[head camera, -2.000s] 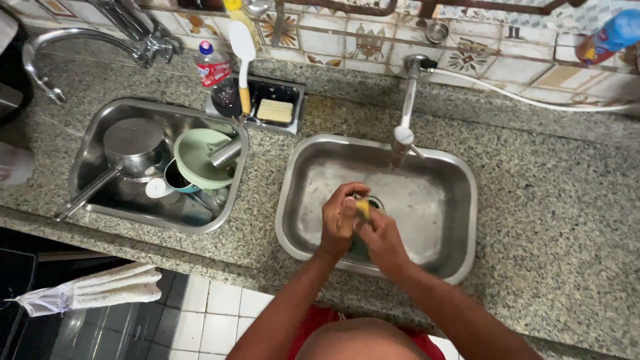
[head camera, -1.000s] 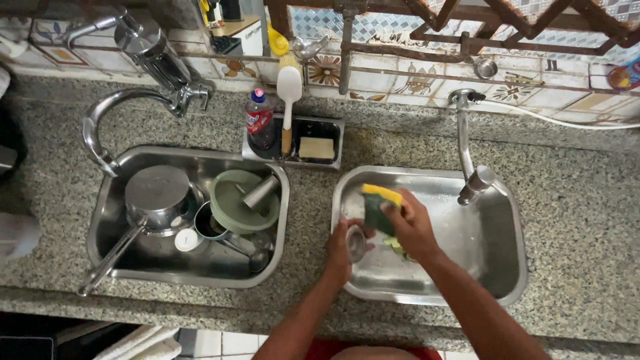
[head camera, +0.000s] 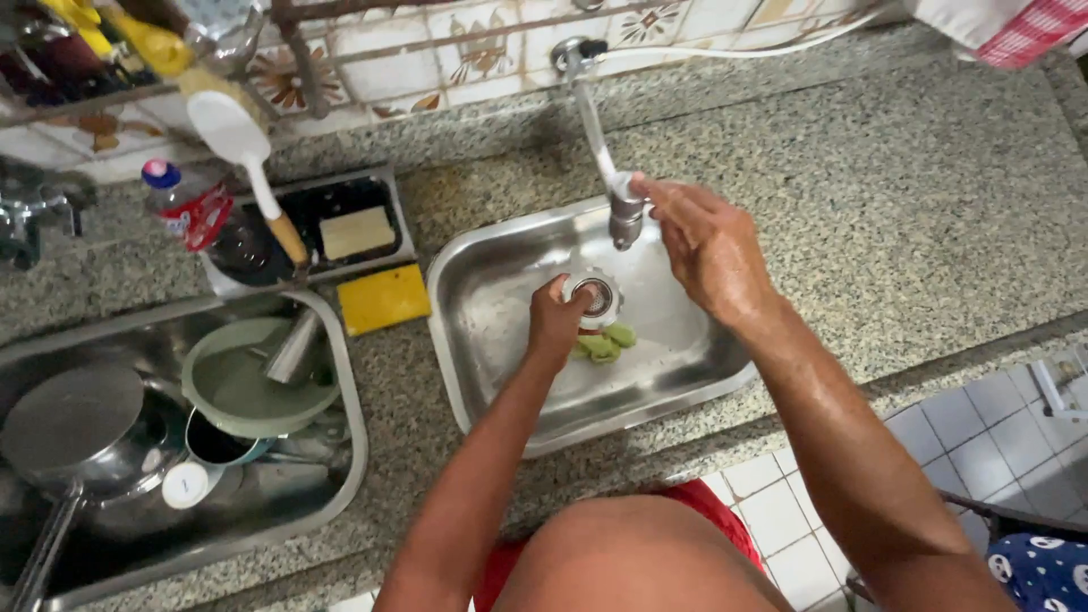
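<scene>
My left hand (head camera: 561, 319) grips a metal sink strainer (head camera: 593, 297) by its rim, low over the right steel sink basin (head camera: 455, 340). Some green scraps (head camera: 605, 342) lie in the basin just below the strainer. My right hand (head camera: 710, 242) is raised at the faucet (head camera: 625, 208), its fingertips at the faucet's head; whether they grip it I cannot tell. A sponge (head camera: 384, 299) lies yellow side up on the granite counter between the two sinks.
The left sink (head camera: 353, 459) holds a steel pot (head camera: 81, 425), a green bowl (head camera: 255, 374) and a mug. Behind it stand a bottle (head camera: 191, 208) and a black tray (head camera: 399, 217) with a bar of soap (head camera: 357, 234) and a white spatula (head camera: 242, 153).
The sponge, in my right hand a second ago, now lies on the counter. My right hand has moved up to the faucet. The view has shifted.
</scene>
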